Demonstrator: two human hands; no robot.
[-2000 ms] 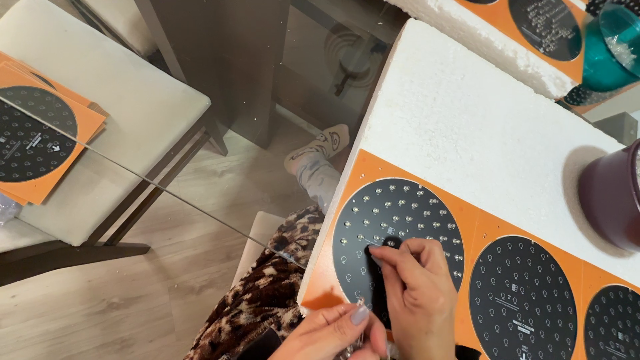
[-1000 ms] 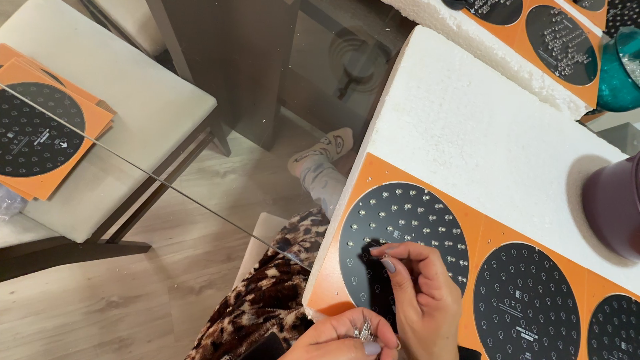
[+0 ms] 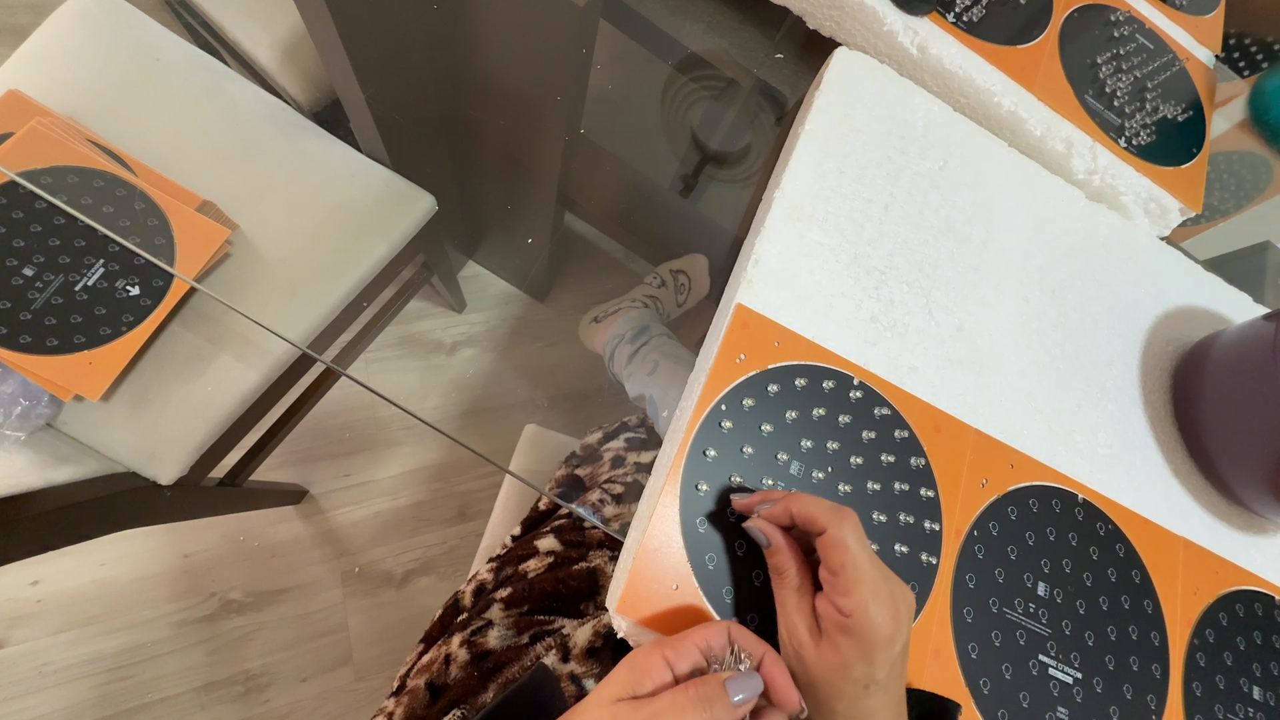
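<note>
A round black circuit board in an orange panel (image 3: 820,400) lies on a white foam slab (image 3: 960,230); small clear LEDs stand in its upper and right parts, while its lower left shows only printed outlines. Over that board is my right hand (image 3: 835,575), thumb and forefinger pinched around a tiny part, probably an LED, mostly hidden by the fingers. My left hand (image 3: 695,680), at the bottom edge, holds a small bunch of clear LEDs with metal leads (image 3: 733,660). Beside the first board, a second round board (image 3: 1060,590) shows printed outlines and no LEDs.
A dark purple cup (image 3: 1235,415) stands on the slab at the right. Another foam slab (image 3: 1000,110) behind bears boards with leads sticking up (image 3: 1135,85). At left, stacked orange panels (image 3: 150,320) lie on a cream chair (image 3: 300,200), beyond the glass table's edge.
My right hand has stayed over the first board, its fingers shifting slightly between frames. The left hand still holds the LEDs near the board's lower edge.
</note>
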